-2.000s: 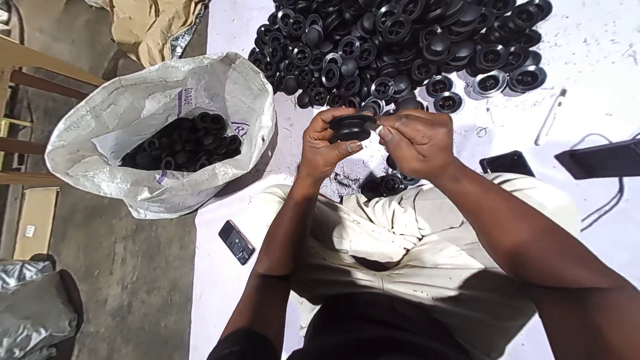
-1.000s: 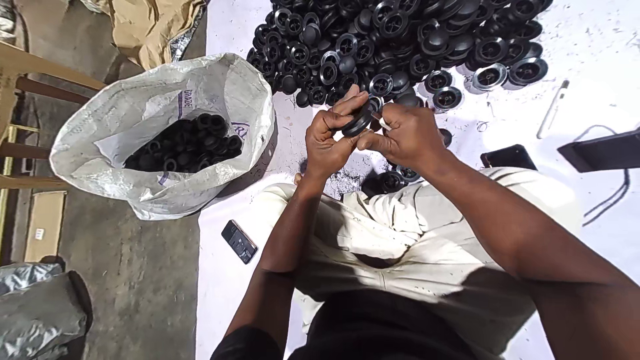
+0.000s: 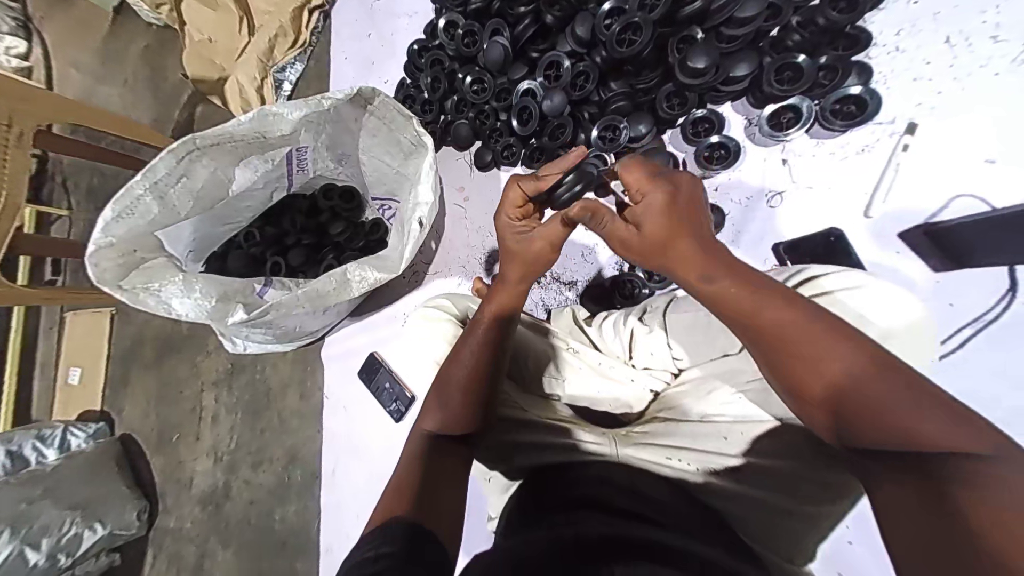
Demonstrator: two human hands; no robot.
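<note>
A round black plastic part [image 3: 574, 182] with a flanged rim is pinched between the fingers and thumb of my left hand [image 3: 530, 214], tilted on edge. My right hand [image 3: 660, 210] is curled close against its right side, the thumb tip near the rim; something small seems to be in those fingers, but it is too hidden to name. Just beyond both hands lies a large heap of similar black round parts [image 3: 616, 80], some domed, others showing spoked insides. More black parts [image 3: 620, 290] lie between my legs, below the hands.
At the left stands an open white woven sack [image 3: 176, 296] with black parts [image 3: 304, 232] inside. A phone [image 3: 387, 387] lies right of the sack's base. To the right are a white pen-like tool [image 3: 890, 170], a dark flat object [image 3: 818, 248] and a black device [image 3: 968, 238] with a cable.
The black part was held flat two seconds ago and is now tilted on edge. Both hands remain close together around it.
</note>
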